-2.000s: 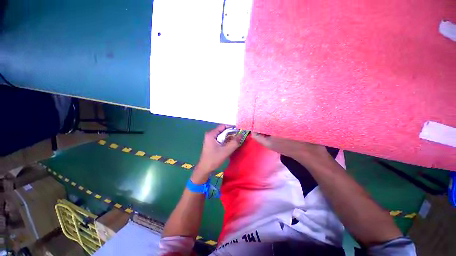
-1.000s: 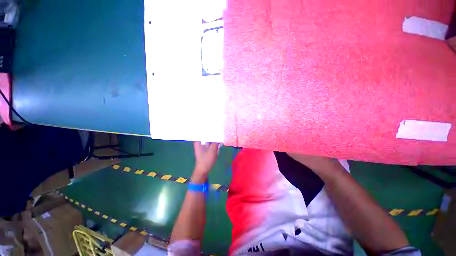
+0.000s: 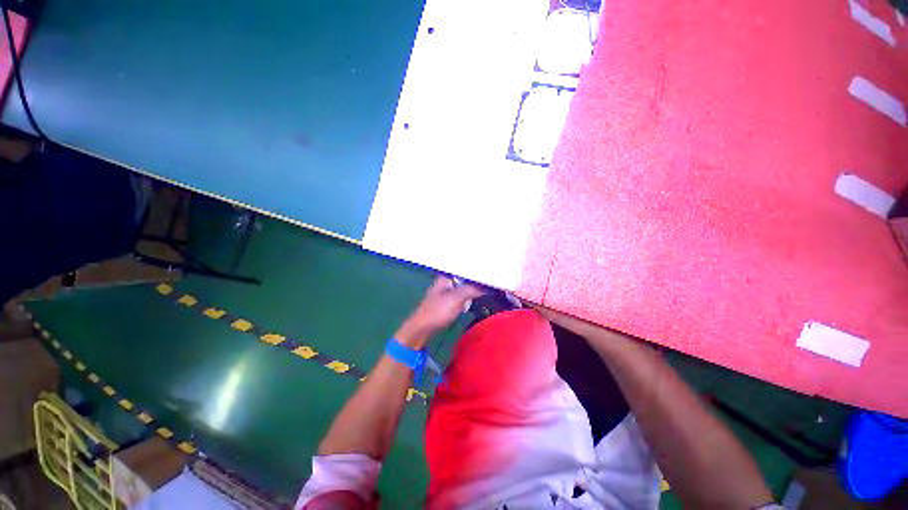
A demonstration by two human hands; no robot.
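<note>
My left hand, with a blue wrist strap, is just below the bench's front edge, fingers bent together. A small pale bit shows at its fingertips, too small to name. A dark shape lies just right of the fingers; I cannot tell if it is a part or clothing. My right hand is mostly hidden by the bench edge and my body; only its back near the wrist shows. What it holds cannot be seen.
A white sheet with printed outlines lies between the green bench top and the red mat. White tape strips are on the mat. A blue stool is below right. A person's dark clothing shows at left.
The view has turned, so the bench edge slopes down to the right. My left hand, partly behind the edge a second ago, shows more fully. The blue stool is in view.
</note>
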